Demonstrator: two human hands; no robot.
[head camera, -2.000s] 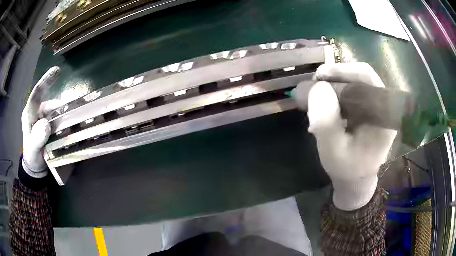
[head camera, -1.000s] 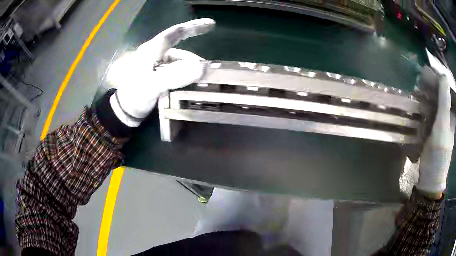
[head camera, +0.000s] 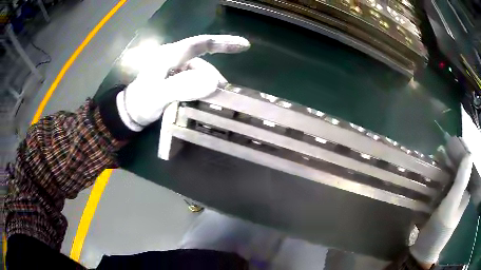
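The silver metal housing (head camera: 295, 137) lies slantwise over the dark green mat, its long rails and dark slots facing me and its right end lower in the picture. Bright spots show in the slots and along its top edge. My left hand (head camera: 176, 82), in a white glove, grips its left end above the end plate (head camera: 166, 134), index finger stretched out. My right hand (head camera: 445, 213), gloved and partly blurred, is at the right end. It holds the grey dispensing syringe (head camera: 457, 152), whose thin tip points up and away from the slots. The right fingers' contact with the housing is unclear.
Stacked housings (head camera: 327, 26) in silver and gold-brown lie at the far side of the green mat (head camera: 253, 211). A white paper sheet (head camera: 469, 129) is at the right edge. Small red and green lights show at the far right. Grey floor with a yellow line (head camera: 79, 58) is left.
My right hand and the syringe have left the slot and moved to the housing's right end. My left hand has stayed at the left end. The housing now slants down to the right in view.
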